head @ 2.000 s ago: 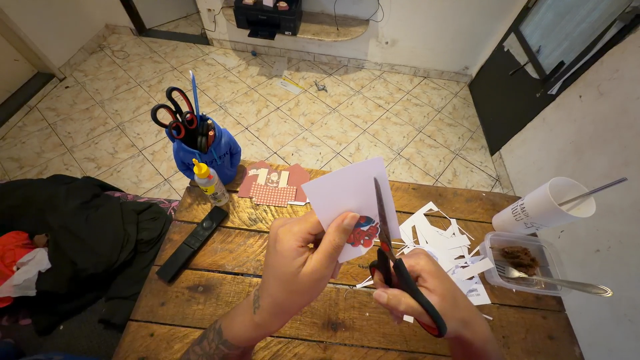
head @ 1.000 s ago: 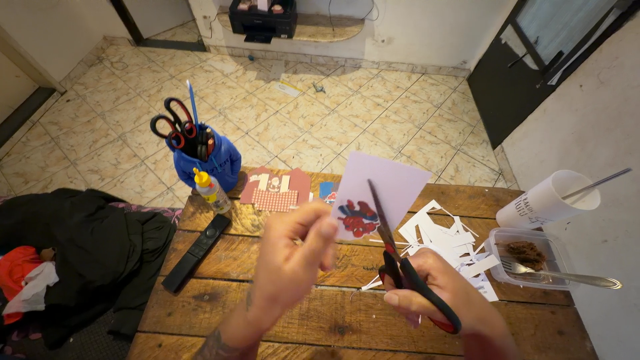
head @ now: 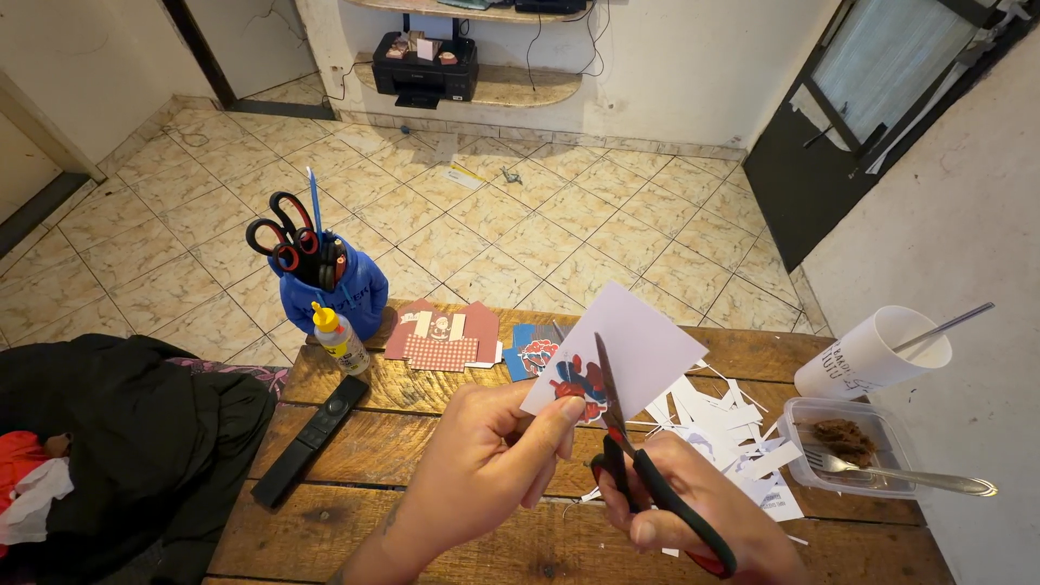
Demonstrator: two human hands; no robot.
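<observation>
My left hand (head: 496, 463) pinches the lower left corner of a white paper sheet (head: 642, 341), which bears a printed red and blue figure. The thumb lies over part of the print. In my right hand (head: 691, 496) are black and red scissors (head: 615, 406), blades pointing up along the right side of the figure and overlapping the sheet. Behind the paper, blue card pieces (head: 526, 357) with a red print lie on the wooden table (head: 390, 520), beside red and checked paper cutouts (head: 443, 341). White paper scraps (head: 723, 422) are scattered right of the sheet.
A blue hoodie-shaped holder (head: 341, 284) with scissors and pens stands at the back left, near a glue bottle (head: 341, 341) and a black remote control (head: 310, 443). On the right are a white cup (head: 853, 357) and a plastic container (head: 853, 479) with brown food and a fork.
My left hand was raised away from the print one second ago and now grips the sheet's lower left corner. The sheet has turned clockwise. The scissors stay in my right hand.
</observation>
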